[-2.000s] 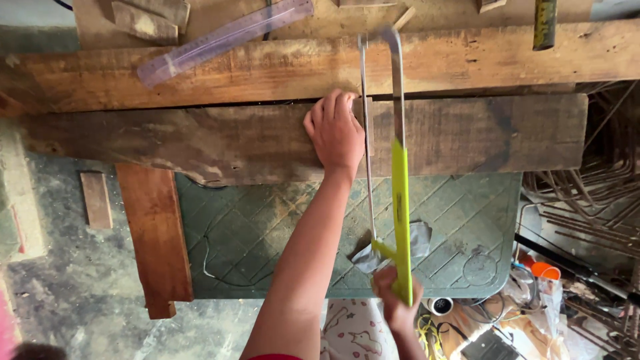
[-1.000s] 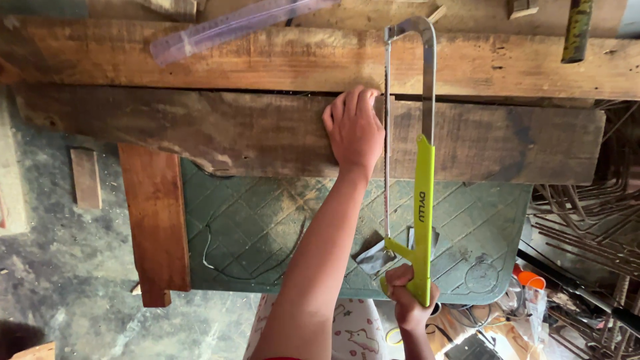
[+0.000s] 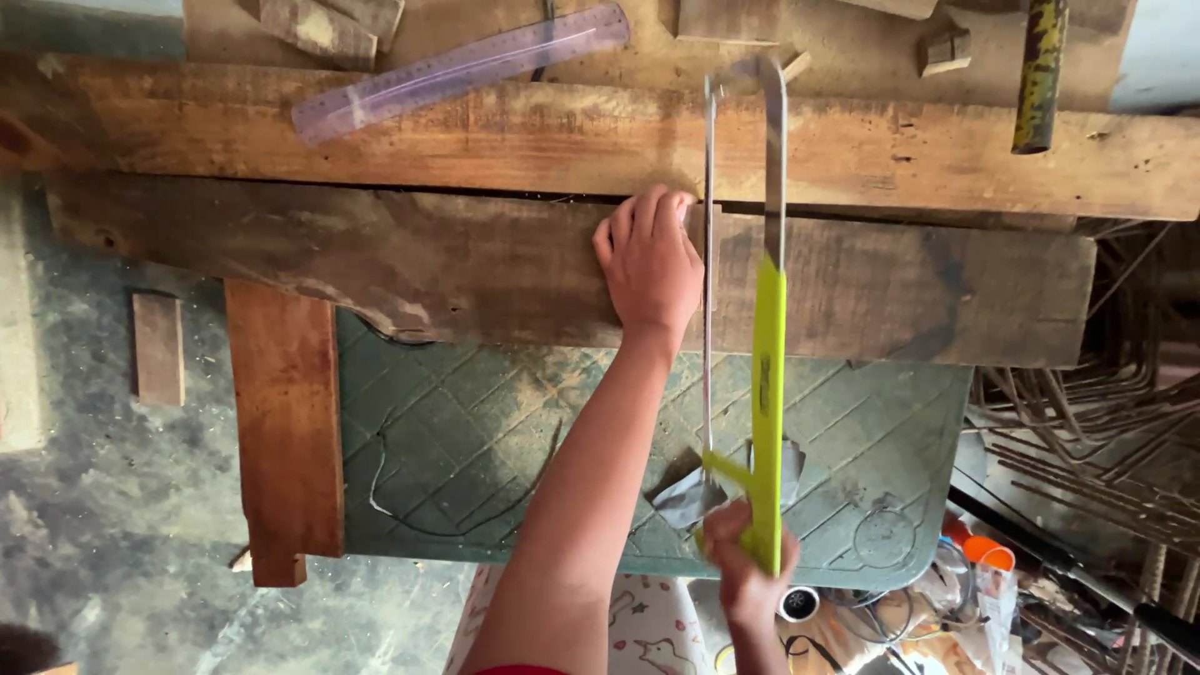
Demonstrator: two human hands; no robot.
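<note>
A dark, weathered wooden plank (image 3: 525, 272) lies crosswise over a green plastic table (image 3: 450, 441). My left hand (image 3: 653, 262) presses on it from above, fingertips at its far edge. Just right of those fingers, the blade of a hacksaw (image 3: 771, 375) with a lime-green frame crosses the plank. My right hand (image 3: 750, 558), somewhat blurred, is closed around the saw's handle near the table's near edge. Beyond the dark plank runs a lighter wooden board (image 3: 469, 141), with a purple transparent ruler (image 3: 459, 70) resting across it. Sawdust is scattered on the green tabletop.
A reddish-brown board (image 3: 286, 412) juts toward me at the left. A grey cloth or scrap (image 3: 689, 497) and a thin wire lie on the table. Wood offcuts (image 3: 319, 33) and a yellow-black tube (image 3: 1039, 75) are at the far side. Bent metal rods (image 3: 1078, 366) crowd the right.
The hacksaw was drawn toward me a second ago and now reaches farther away over the lighter board. My left hand stays on the dark plank.
</note>
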